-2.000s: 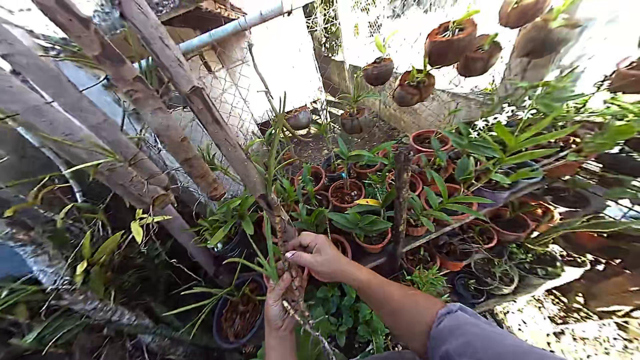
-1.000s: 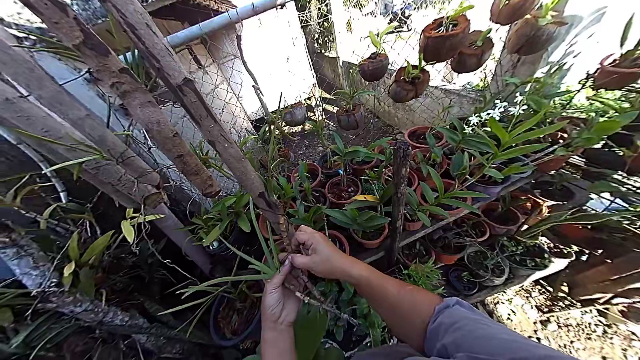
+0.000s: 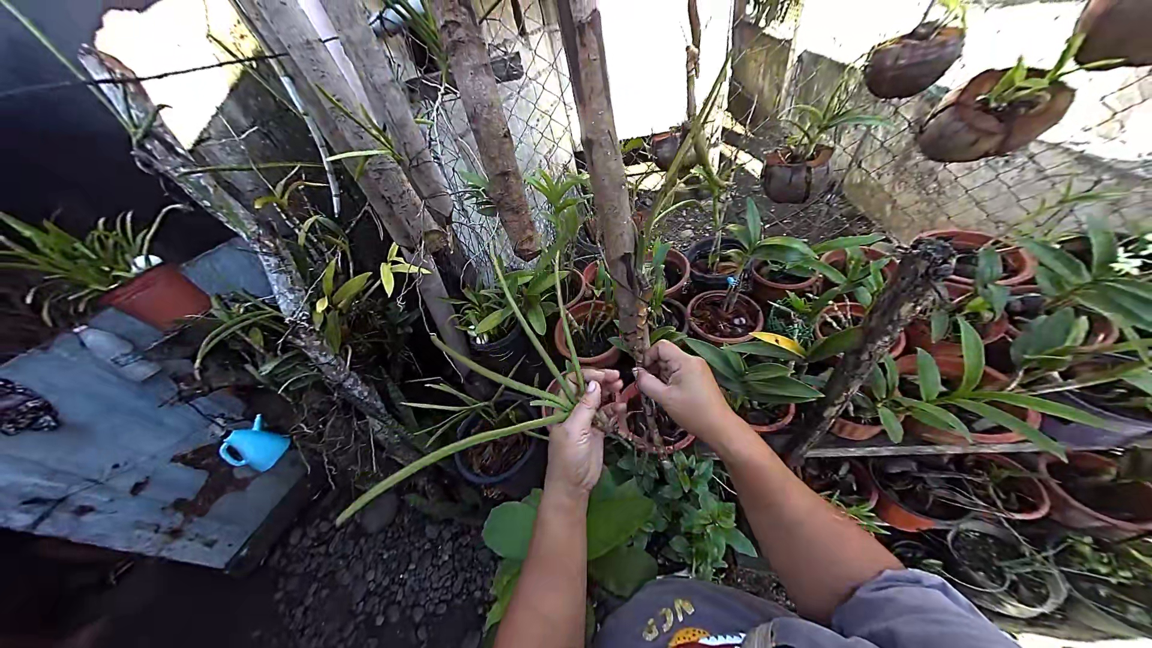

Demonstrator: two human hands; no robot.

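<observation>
My left hand (image 3: 579, 436) is closed around the base of a plant with long, thin green leaves (image 3: 486, 441), which fan out to the left. Just right of it, my right hand (image 3: 681, 391) pinches at the lower part of an upright wooden pole (image 3: 612, 171), where thin roots or stems run along the bark. What exactly lies between the right fingertips is too small to tell. Behind and below the hands stands a terracotta pot (image 3: 668, 443), partly hidden by them.
Potted plants crowd the right, behind a rough wooden post (image 3: 868, 346). Coconut-husk planters (image 3: 916, 63) hang by a chain-link fence at the upper right. Leaning trunks stand at the left. A light blue watering can (image 3: 256, 445) rests on a grey slab (image 3: 135, 450).
The view has swung to the left, bringing in the watering can and slab. My left hand still holds the leafy plant, and my right hand remains at the pole.
</observation>
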